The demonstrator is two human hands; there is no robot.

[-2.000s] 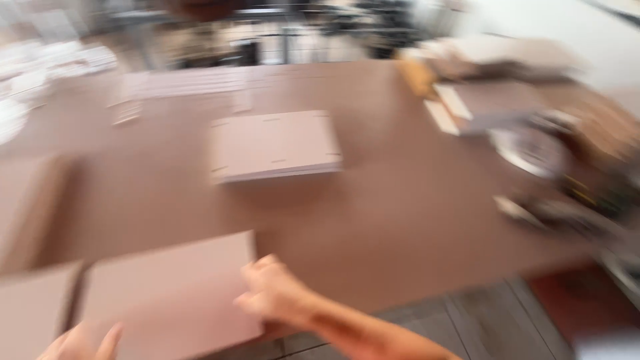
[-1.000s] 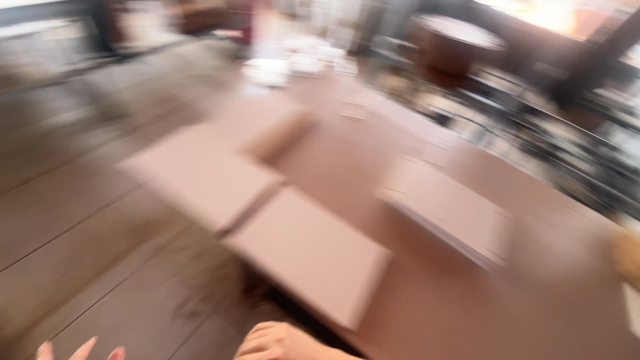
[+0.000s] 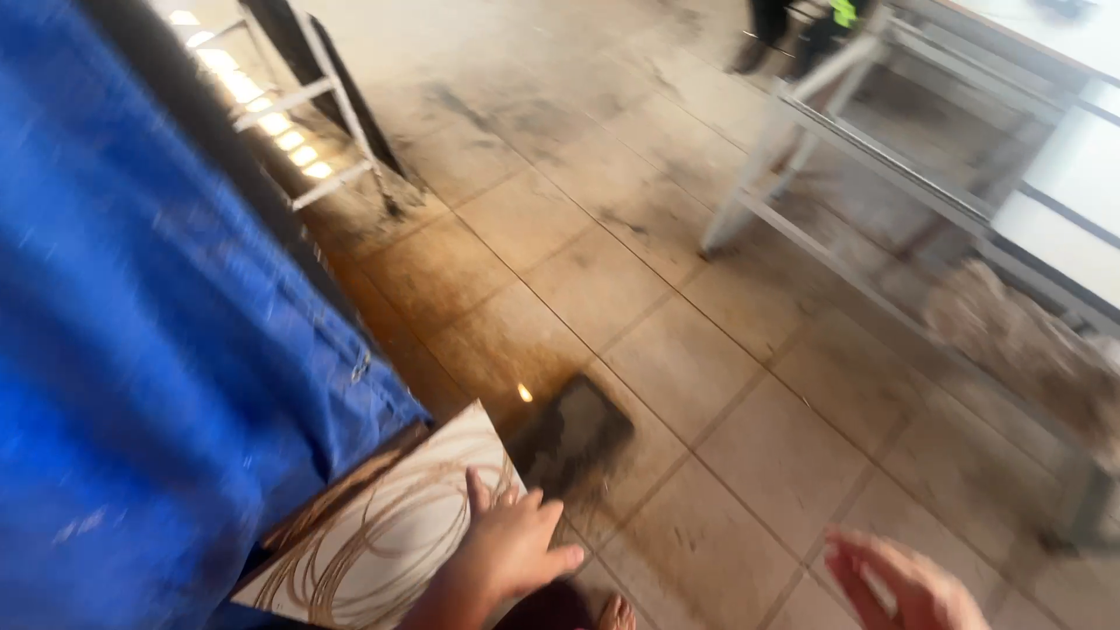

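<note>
My left hand (image 3: 516, 544) is over the right part of a pale board (image 3: 385, 534) with brown looping strokes on it, fingers spread; whether it touches the board cannot be told. The board lies at the lower left against a blue tarpaulin or cloth (image 3: 175, 289). At the lower right, over the tiled floor, my right hand (image 3: 901, 577) hangs in the air, blurred, with its fingers apart and nothing seen in it.
A dark mat (image 3: 573, 433) lies on the floor tiles (image 3: 639, 367). A white metal frame table (image 3: 866, 157) stands at the upper right, with a crumpled bundle (image 3: 1024, 341) near it. A white ladder-like frame (image 3: 337, 96) is at upper left. Another person's legs (image 3: 770, 35) show at the top.
The view has swung far away from the brown table. Both hands are off the flat panel that they were at two seconds ago. The blue cloth and the brown-streaked board have come into view.
</note>
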